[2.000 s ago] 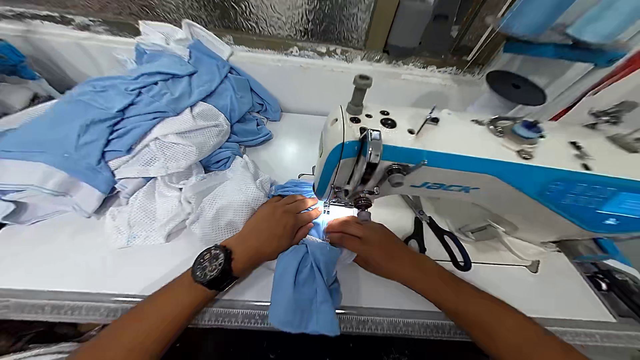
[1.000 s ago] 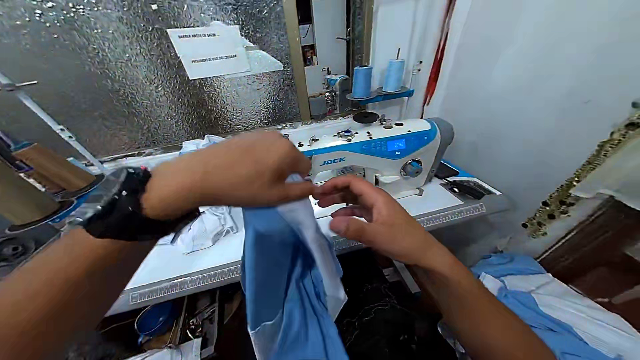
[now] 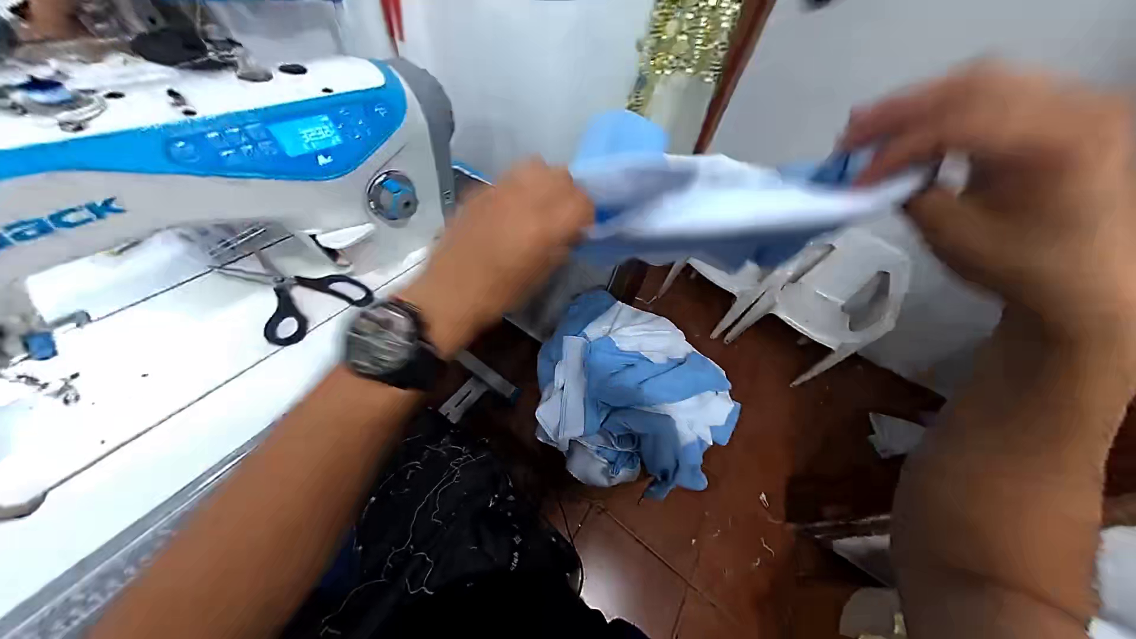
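Note:
A blue and white fabric garment piece (image 3: 710, 209) is stretched between my two hands, blurred by motion, above the floor to the right of the sewing machine. My left hand (image 3: 524, 240), with a black watch on its wrist, grips the left end of the cloth. At the upper right my right hand (image 3: 985, 169) pinches the other end. Below the held piece, a heap of blue and white fabric (image 3: 635, 390) lies on the floor. The white and blue Jack sewing machine (image 3: 222, 160) stands at the left, apart from both hands.
Black-handled scissors (image 3: 288, 297) lie on the white sewing table (image 3: 177, 382) beneath the machine arm. White plastic chairs (image 3: 834, 293) stand against the wall on the right. Dark cloth with loose threads (image 3: 444, 524) covers the lap area. Thread scraps dot the brown tiled floor (image 3: 674, 550).
Two seconds ago both hands were on blue cloth at the needle; one second ago they held a piece in front of the table. The hands have since spread apart with cloth between them. The view has swung right.

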